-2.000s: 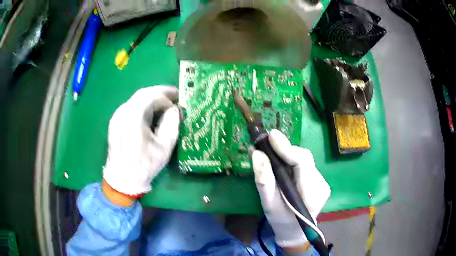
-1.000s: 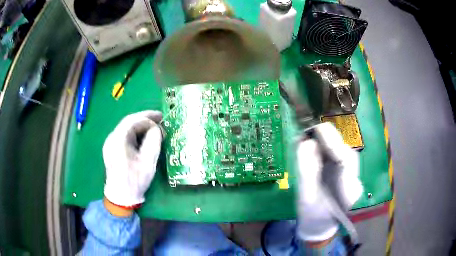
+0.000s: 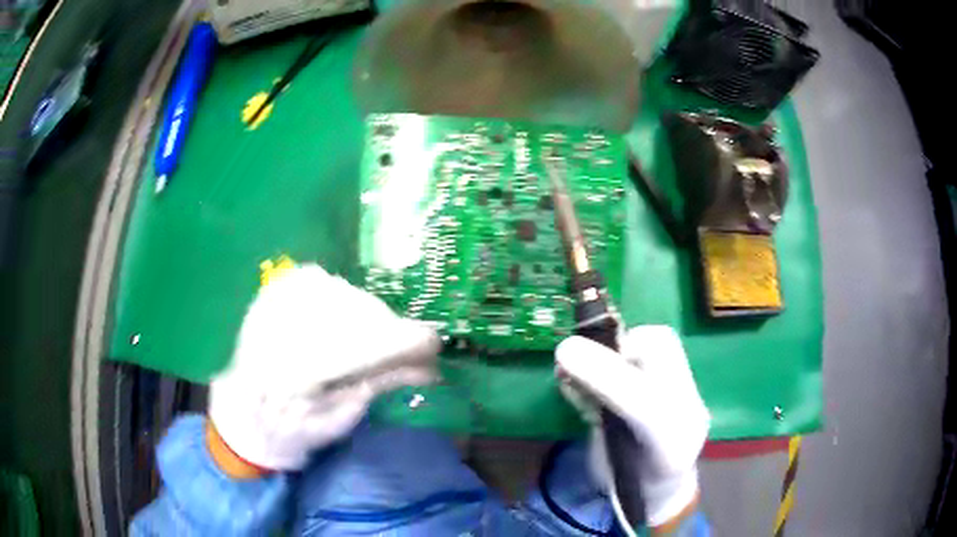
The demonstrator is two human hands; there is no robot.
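The green circuit board [image 3: 493, 236] lies solder side up on the green mat, with white glare on its left part. My right hand [image 3: 640, 414], in a white glove, holds the soldering iron [image 3: 595, 304]; the iron's tip is over the board's upper right part. Whether it touches is blurred. My left hand [image 3: 315, 367], gloved, is near the board's lower left corner, fingers together and pointing right. It is blurred, and I cannot tell whether it holds anything.
A translucent fume hood [image 3: 498, 63] stands at the board's top edge. The iron stand [image 3: 729, 173], yellow sponge [image 3: 741, 271] and black fan [image 3: 740, 52] are at right. A blue stick [image 3: 184, 100], black tool [image 3: 294, 73] and yellow scraps [image 3: 276, 269] are at left.
My left hand has left the board's left edge and moved down and right. My right hand has brought the iron from beside the stand back over the board. The camera view has shifted.
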